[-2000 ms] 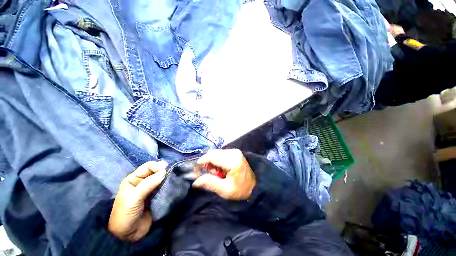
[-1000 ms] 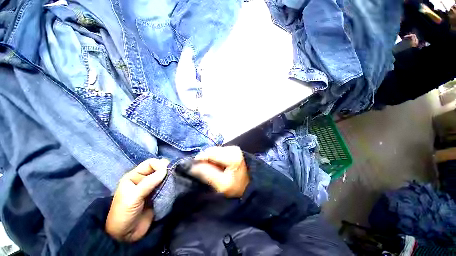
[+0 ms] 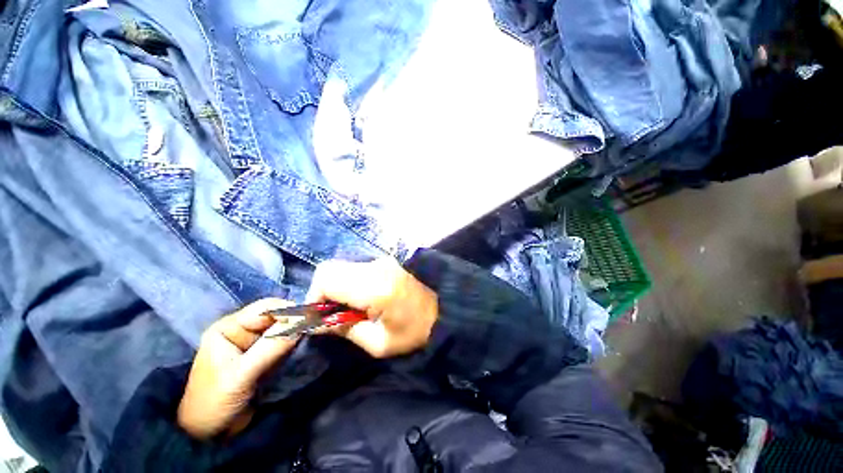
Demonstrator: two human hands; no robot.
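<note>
My right hand [image 3: 384,305] is closed around red-handled thread snips [image 3: 335,319], whose pointed blades point left and look parted. The blade tips lie at the fingers of my left hand [image 3: 226,369]. My left hand has its thumb and fingers pinched together near the edge of the dark blue denim garment [image 3: 88,277], which spreads over the table edge at the left. What the left fingers pinch is hidden behind the fingers and blades.
A white tabletop [image 3: 462,120] bears faded denim garments [image 3: 277,65]. More denim [image 3: 638,83] hangs over its right edge. A green crate [image 3: 605,245] with denim [image 3: 555,286] stands below. A dark blue pile [image 3: 776,374] lies on the floor. A person's dark sleeve [image 3: 767,139] shows upper right.
My right hand has moved slightly left and up, and the snips now show clearly. The hem fold seen between my hands is no longer visible. The hanging denim at the right has shifted.
</note>
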